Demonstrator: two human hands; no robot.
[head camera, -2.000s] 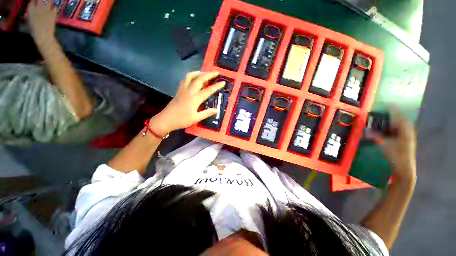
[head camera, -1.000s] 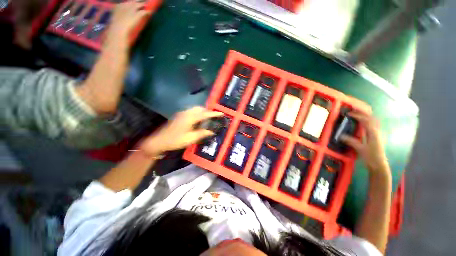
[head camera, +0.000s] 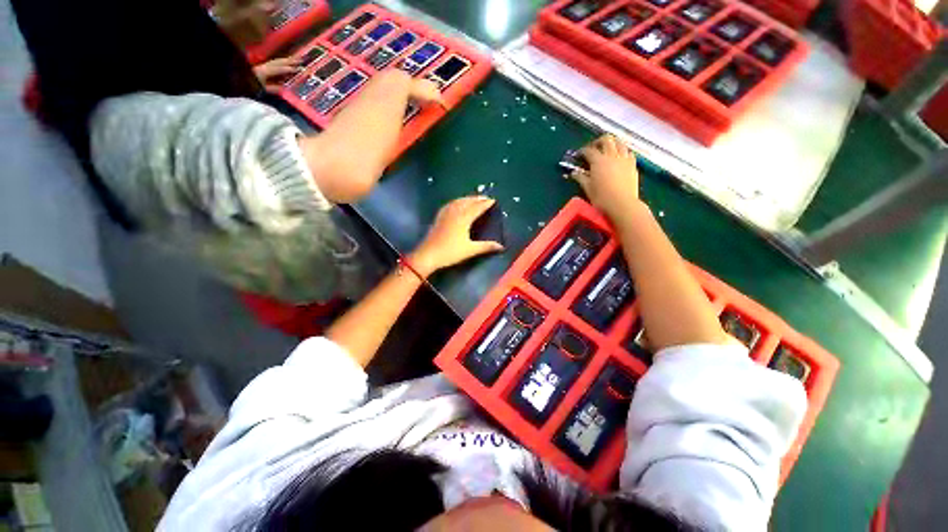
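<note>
An orange-red phone tray (head camera: 557, 310) lies tilted in front of me, with black phones face down in its pockets; my right forearm covers its middle. My left hand (head camera: 463, 231), with a red bracelet, has thumb and fingers around a dark flat block (head camera: 489, 224) on the bench beyond the tray's left corner. My right hand (head camera: 605, 168) reaches across the tray, its fingertips on a small dark battery-like piece (head camera: 572, 162) with a pale edge. Two near-left phones show a pale label strip or white labels in their bays.
Another person's arm (head camera: 359, 140) reaches to an orange-red tray of phones (head camera: 457, 99) at the upper left. Stacked orange-red trays (head camera: 665, 91) stand on a pale board (head camera: 764, 171) at the upper right. Small white bits lie on the green bench (head camera: 525, 130).
Both hands have left the tray and moved to the loose pieces on the bench. The view has shifted, showing the stacked trays. The neighbouring person's arm is nearer.
</note>
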